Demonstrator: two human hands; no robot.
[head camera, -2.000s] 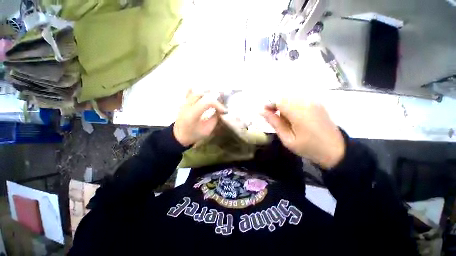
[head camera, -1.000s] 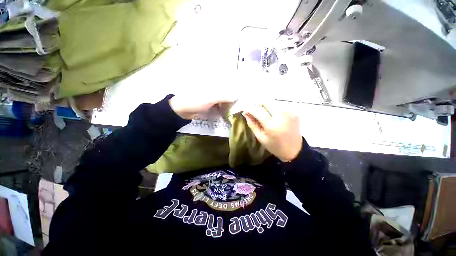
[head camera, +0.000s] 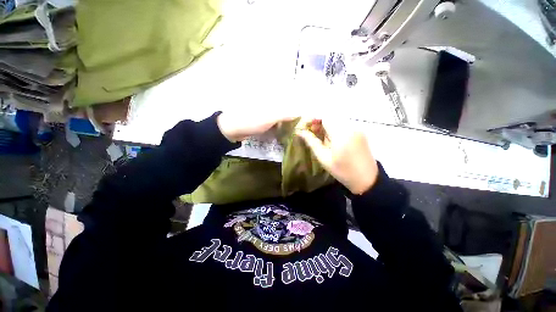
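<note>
An olive-green garment piece (head camera: 303, 166) hangs from both hands over the table's front edge onto the lap. My left hand (head camera: 253, 125) holds its upper edge from the left; its fingers are washed out by glare. My right hand (head camera: 349, 153) pinches the cloth at its top right, with thumb and fingers close together. A small reddish spot shows at the right fingertips; I cannot tell what it is. The two hands are close together, just in front of the sewing machine's needle area (head camera: 337, 66).
A green cloth heap (head camera: 140, 49) and a tied bundle (head camera: 36, 67) lie at upper left. The machine head (head camera: 512, 36) is upper right, with a black smartphone (head camera: 447, 91) on its bed. A thin metallic tool (head camera: 393, 97) lies right of the needle area on the white table (head camera: 427, 152).
Two seconds ago the hands were apart; they have come together at the cloth's top edge. Since one second ago they have moved only slightly, and the reddish spot now shows.
</note>
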